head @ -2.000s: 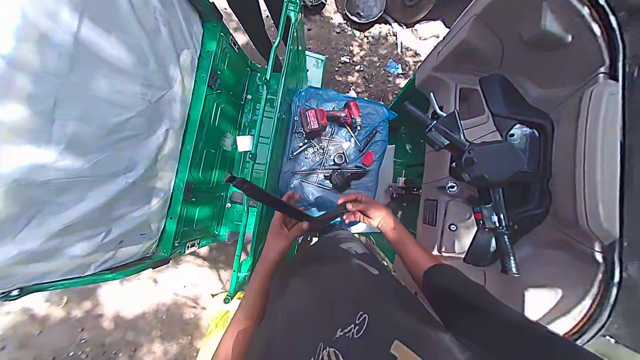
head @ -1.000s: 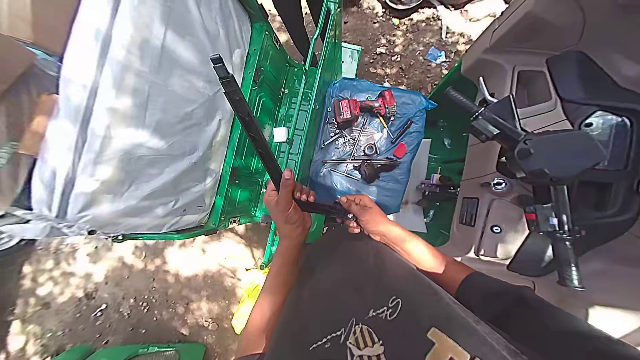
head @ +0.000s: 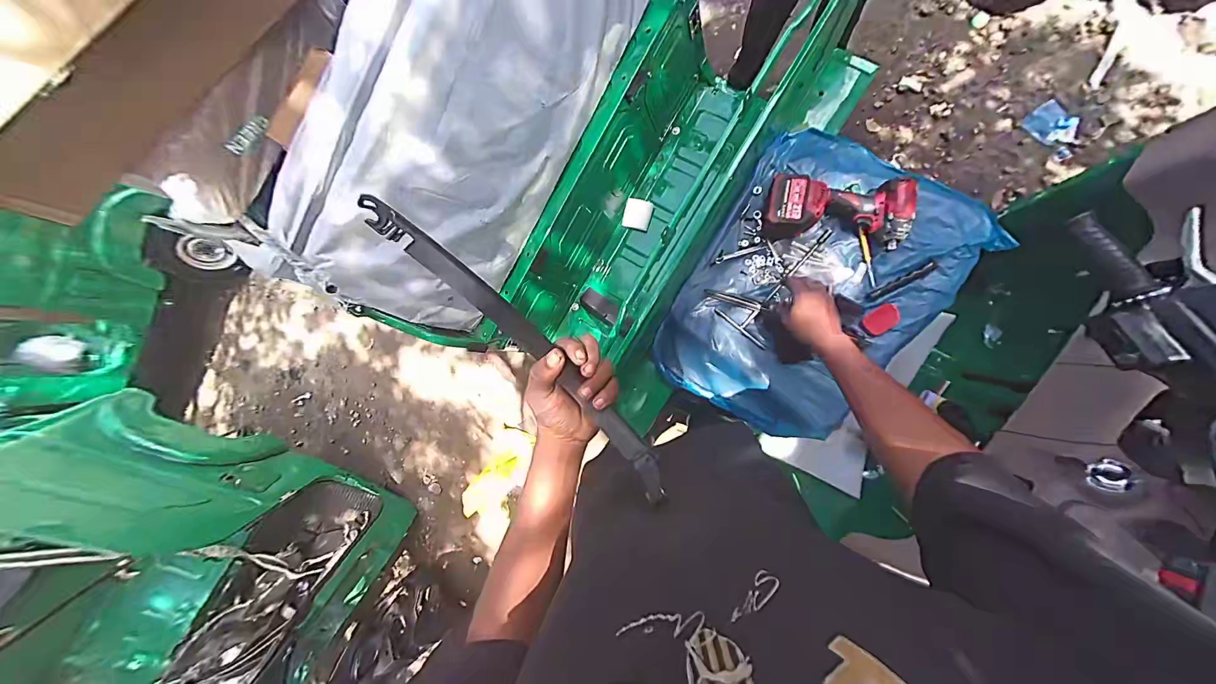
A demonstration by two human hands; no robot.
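My left hand (head: 570, 388) is closed around a long black bar (head: 465, 282) with a notched, forked upper end; the bar slants down to the right in front of my shirt. Over a blue plastic sheet (head: 798, 382), my right hand (head: 810, 313) reaches among small metal parts, and its fingertips are hard to make out. Bolts and washers (head: 760, 266) lie scattered beside it. Behind it on the sheet rests a red and black cordless drill (head: 841, 207), with a yellow-handled tool (head: 865, 255) close by. A red piece (head: 880, 320) lies right of my hand.
A green metal vehicle body (head: 655, 171) runs diagonally past the blue sheet, with a grey-white cover (head: 456, 142) to its left. Handlebars (head: 1130, 275) stand at the right. Green panels (head: 180, 475) with wiring fill the lower left. A yellow bag (head: 496, 484) lies on the ground.
My right hand has left the lower end of the black bar and moved onto the small parts on the blue sheet. The bar remains in my left hand. The view has shifted left.
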